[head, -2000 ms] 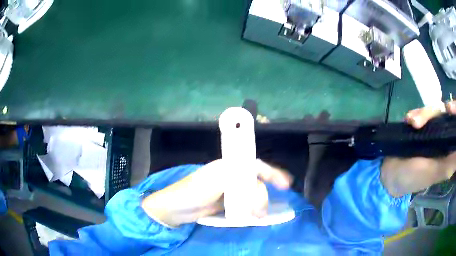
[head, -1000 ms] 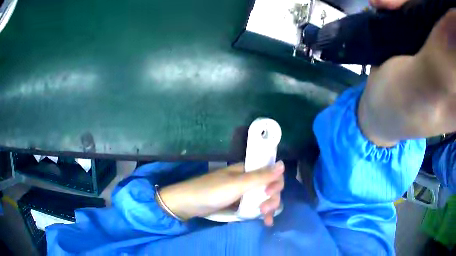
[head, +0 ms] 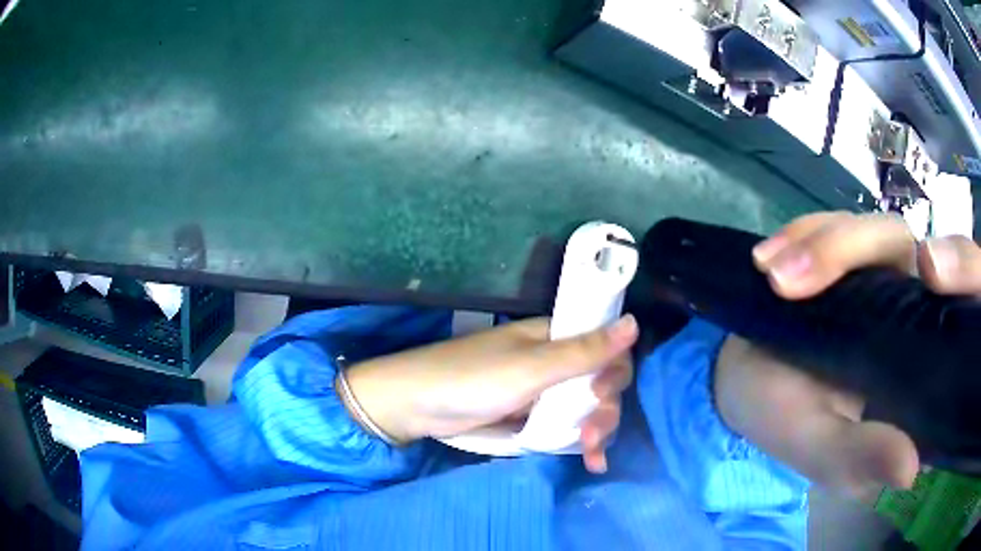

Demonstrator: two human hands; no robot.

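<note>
A white plastic stand body (head: 587, 282) is held upright at the bench edge, its round holed end up and its flat base against the blue smock. My left hand (head: 506, 377) is closed around its arm below the hole, hiding part of the arm and base. My right hand (head: 850, 258) grips a thick black electric screwdriver (head: 742, 269). The screwdriver's tip end is at the stand's holed end, with the thin bit at the hole. Whether a screw is there cannot be told.
The green bench (head: 323, 140) spans the front. Pale boxes with metal mechanisms (head: 791, 102) stand in a row at the back right. Dark green crates (head: 204, 323) with white contents are at lower left, below bench level. A bright green thing (head: 936, 511) is at lower right.
The screwdriver has come from the pale boxes back and down to the stand's holed end. My left hand still holds the stand, now tilted slightly more to the right.
</note>
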